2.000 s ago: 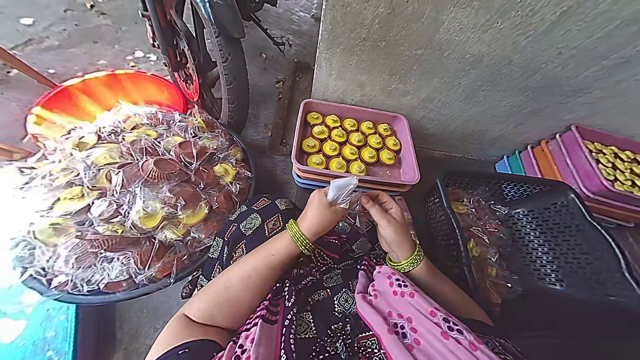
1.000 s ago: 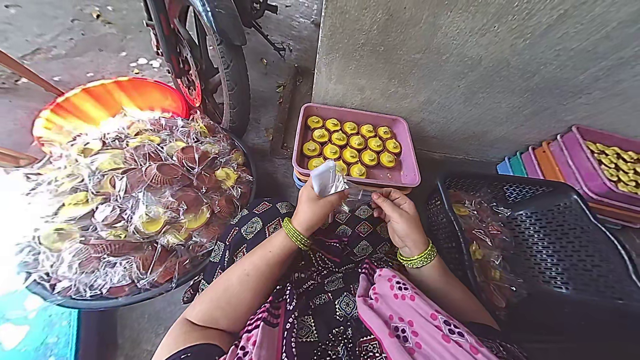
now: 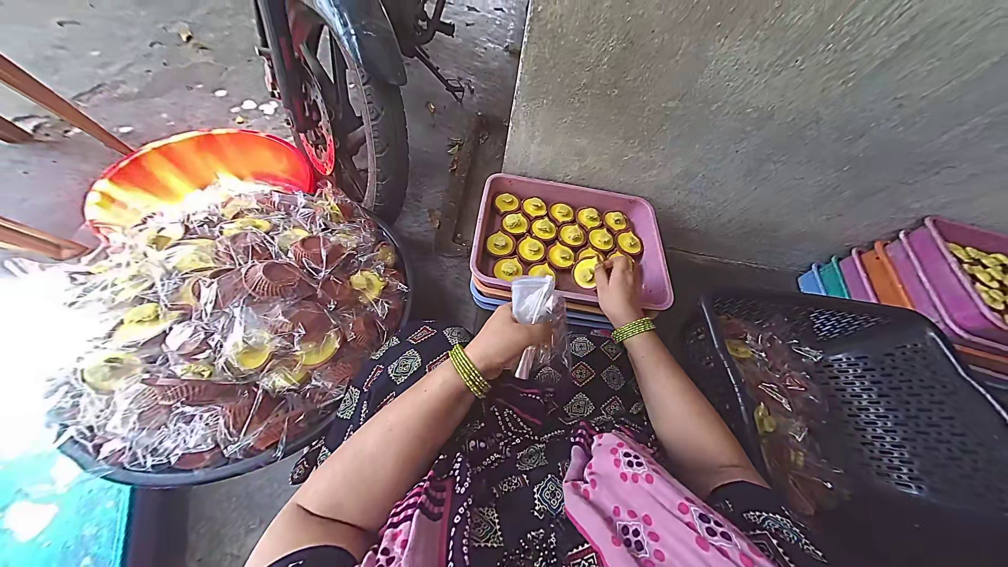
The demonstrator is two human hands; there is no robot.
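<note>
My left hand (image 3: 508,339) grips a bundle of clear plastic bags (image 3: 534,303) above my lap, their white ends pointing up. My right hand (image 3: 620,291) reaches over the near edge of a pink plastic tray (image 3: 654,272), its fingertips on a round yellow-topped piece (image 3: 585,272) with a brown rim. Rows of similar yellow-topped pieces (image 3: 543,228) lie in the tray, which rests on a stack of other trays. To my left, a wide dark tub (image 3: 197,475) is heaped with bagged brown and yellow pieces (image 3: 272,279).
An orange-red basin (image 3: 213,161) stands behind the tub, beside a motorcycle wheel (image 3: 386,142). At right is a black perforated crate (image 3: 890,409) with bagged pieces inside. Beyond it, stacked coloured trays (image 3: 890,272) lean near the grey wall (image 3: 748,118).
My right hand has moved from beside the bags in my left hand to the near right part of the pink tray. My left hand still holds the bags.
</note>
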